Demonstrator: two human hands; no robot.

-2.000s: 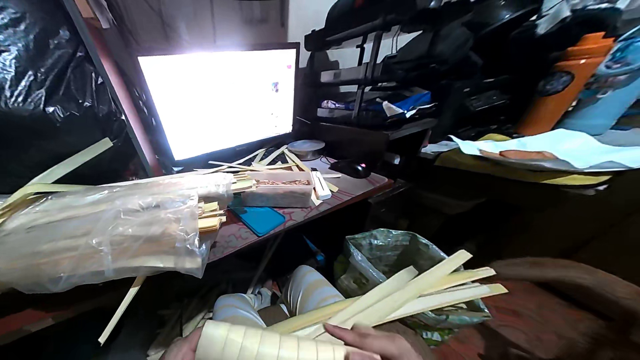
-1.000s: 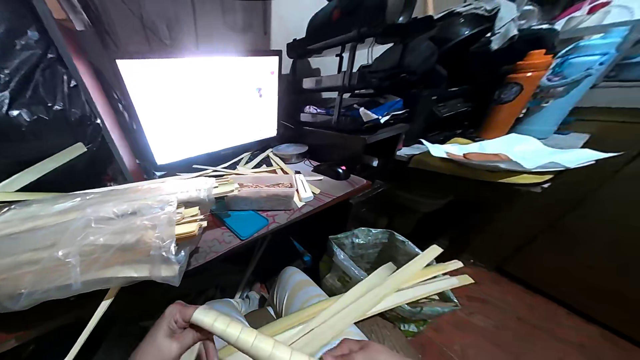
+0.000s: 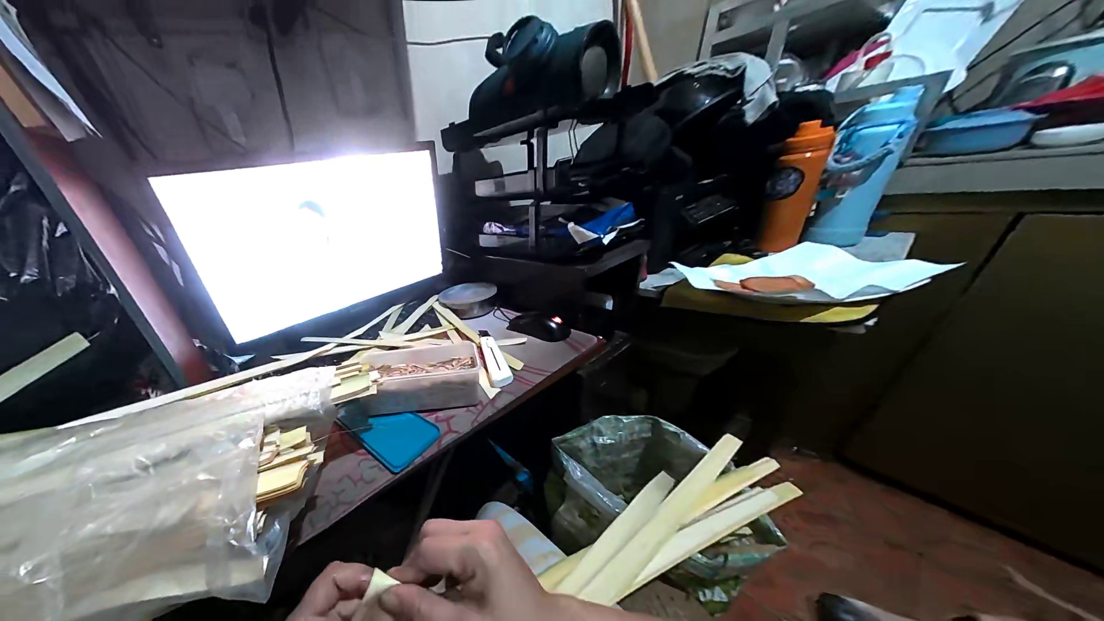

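At the bottom of the head view, my left hand (image 3: 335,593) and my right hand (image 3: 470,565) are close together. Both pinch a pale woven-strip piece (image 3: 378,586), of which only a small end shows between the fingers; the rest is hidden by the hands or cut off by the frame. Just right of my right hand, several loose pale flat strips (image 3: 664,526) fan out across my lap toward a plastic-lined bin. Plastic bags (image 3: 138,500) packed with more strips lie at the left.
The desk (image 3: 535,371) holds a monitor (image 3: 302,241), a box of small copper-coloured pieces (image 3: 427,379), scattered strips, a white cutter-like tool (image 3: 495,360), a blue flat case (image 3: 401,440) and a mouse (image 3: 539,326). The lined bin (image 3: 621,448) stands right of my knees.
My hands have come together; a second ago they were apart, with a long pale banded piece stretched between them. That piece is now mostly out of sight. The view has tilted up.
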